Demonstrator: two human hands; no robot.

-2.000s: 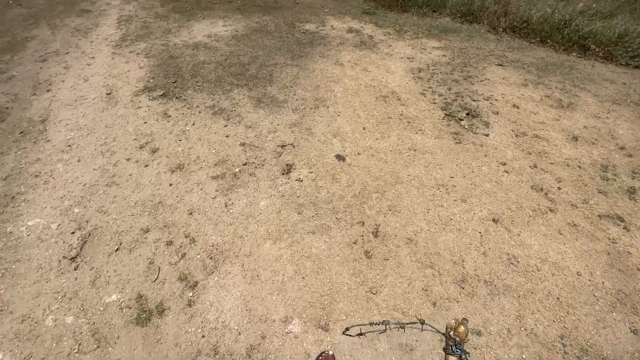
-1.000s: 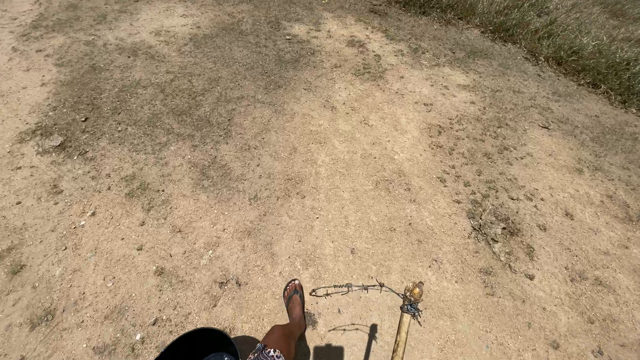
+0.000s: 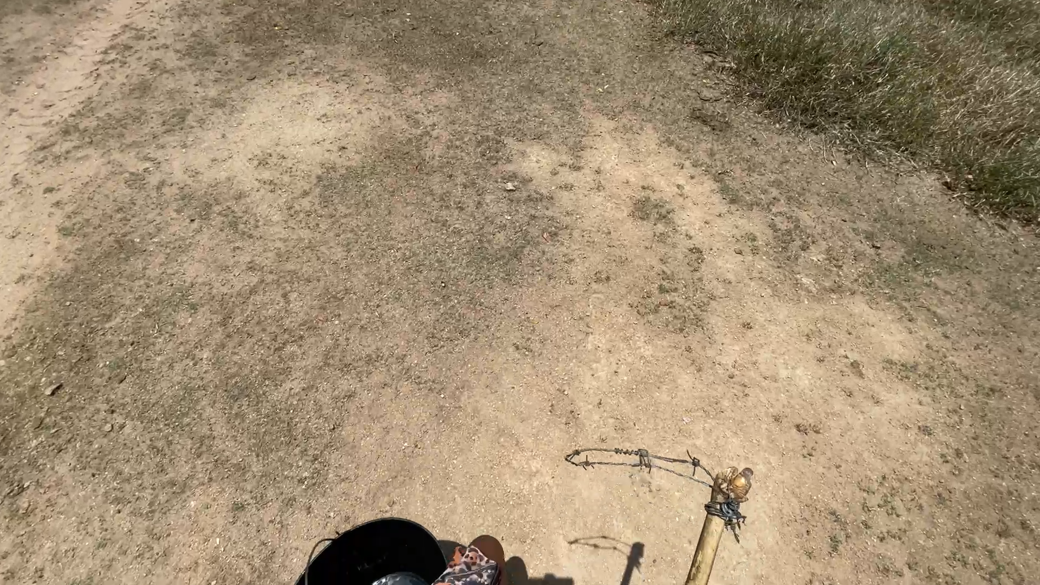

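Note:
Neither of my hands shows in the head view. From the bottom edge, right of centre, a wooden pole (image 3: 704,552) rises at a slant. Dark wire (image 3: 725,511) is wound around it below its knobbly top, and a narrow loop of barbed wire (image 3: 642,458) reaches out from it to the left. A black bucket (image 3: 382,546) is partly in view at the bottom, with something shiny and rounded (image 3: 400,579) inside. Beside it are patterned cloth (image 3: 471,566) and a bare knee (image 3: 488,545). What holds the pole and the bucket is out of frame.
Dry, sandy ground (image 3: 520,366) with thin patches of low growth spreads ahead. Taller grass (image 3: 877,81) borders it at the upper right. A small stone (image 3: 54,389) lies at the left, and the pole's shadow (image 3: 633,561) falls left of the pole.
The view has moved forward over the ground. The bucket shows more than one second ago, and was out of view two seconds ago. The sandalled foot seen one second ago is no longer visible.

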